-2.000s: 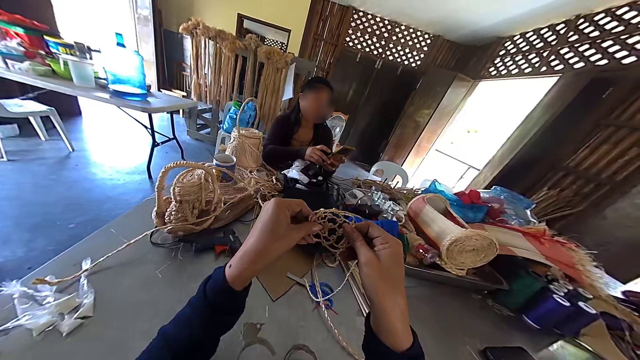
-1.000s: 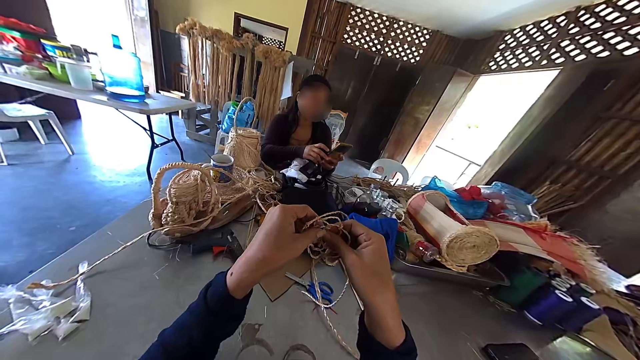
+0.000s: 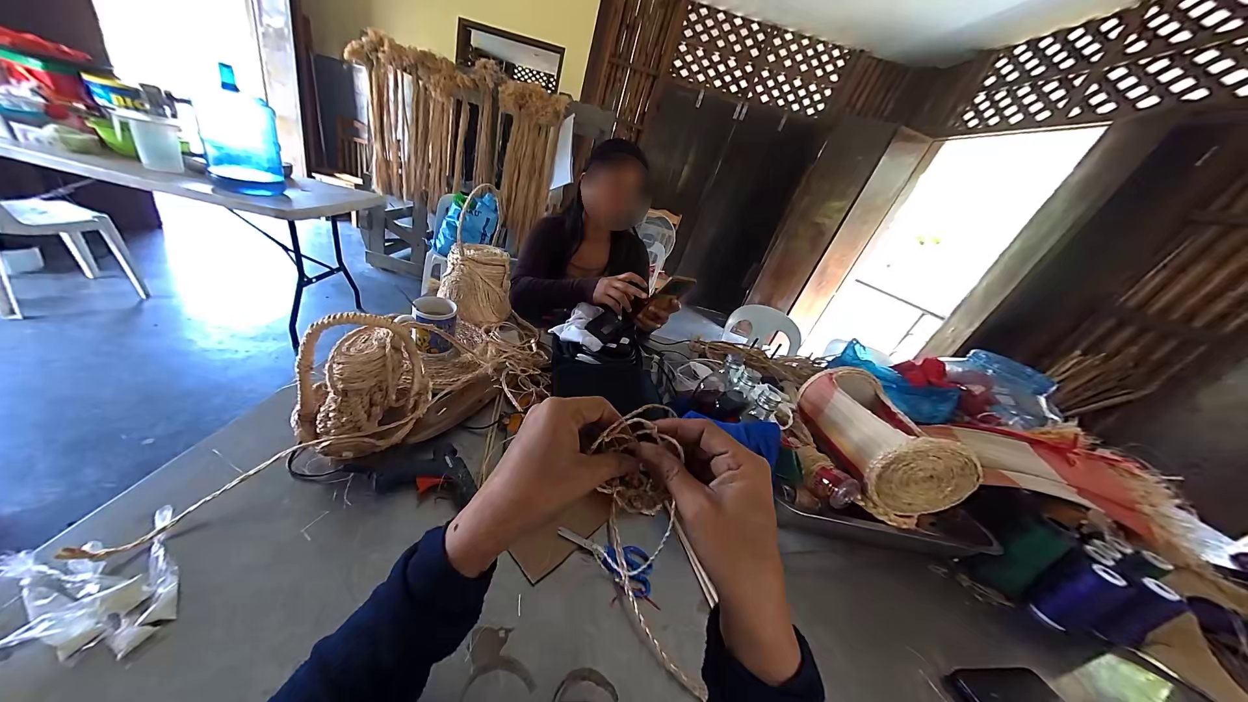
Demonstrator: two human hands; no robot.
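Between my hands is a looped piece of braided natural-fibre cord (image 3: 636,489), its loops bunched together above the table. My left hand (image 3: 546,478) pinches its left side between thumb and fingers. Thumb and forefinger of my right hand (image 3: 726,507) grip the right side. A loose braided tail (image 3: 645,624) hangs from the piece toward the table's near edge. Below the work lie blue-handled scissors (image 3: 629,568), partly behind the cord, beside a piece of brown cardboard (image 3: 546,546). The fingertips partly hide where the strands cross.
A basket-like coil of braided cord (image 3: 361,380) and a black glue gun (image 3: 409,473) lie left. Plastic scraps (image 3: 107,595) are at far left. On the right stand a woven roll (image 3: 887,448), a metal tray (image 3: 877,531) and thread spools (image 3: 1102,595). A person (image 3: 595,244) sits opposite, holding a phone.
My hands have shifted their grip on the looped cord piece; two seconds ago it showed spread out flat between them, and now it is more bunched and covered by the fingers.
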